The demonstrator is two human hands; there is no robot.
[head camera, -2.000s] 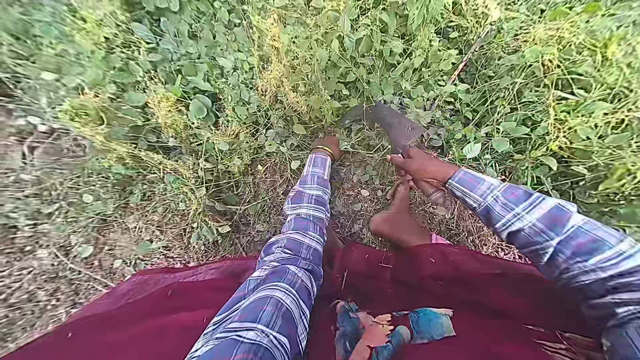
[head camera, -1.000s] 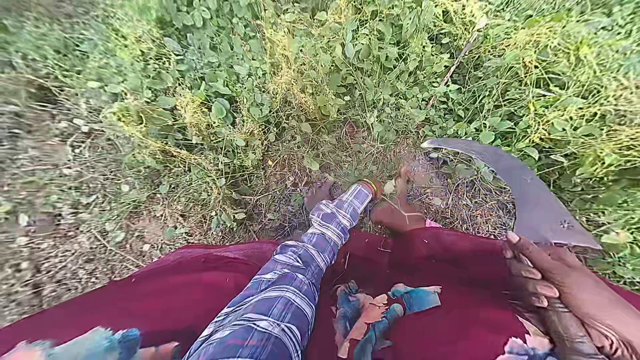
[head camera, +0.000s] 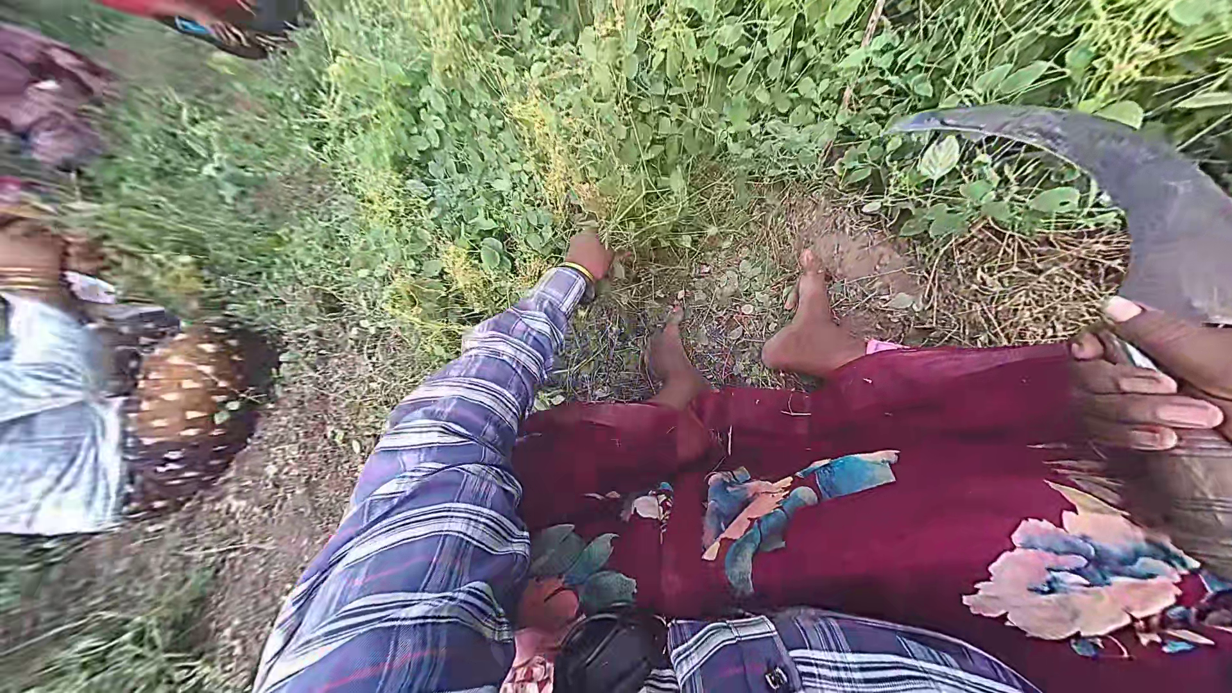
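My left hand [head camera: 589, 254], with a yellow bangle at its wrist, reaches down to the base of the green weeds [head camera: 626, 207] in front of my feet. Its fingers are partly hidden, so I cannot tell whether it grips stems. At the right edge my right hand [head camera: 1150, 380] is closed around the handle of a sickle [head camera: 1169, 212]. The wide curved blade rises from that hand and bends left, its tip over low leaves. My fingers face the camera, and the handle is largely covered by them.
My bare feet [head camera: 813, 327] rest on soil with dry litter, beside my maroon floral skirt [head camera: 866, 520]. At the left, another person in light and brown dotted cloth [head camera: 188, 414] is close by. Red cloth [head camera: 159, 8] shows at the top left. Dense green plants stretch across the front.
The sickle was low among the plants near my left hand two seconds ago; it is now at the far right, blade raised. The view has swung left, bringing other people's clothing into sight.
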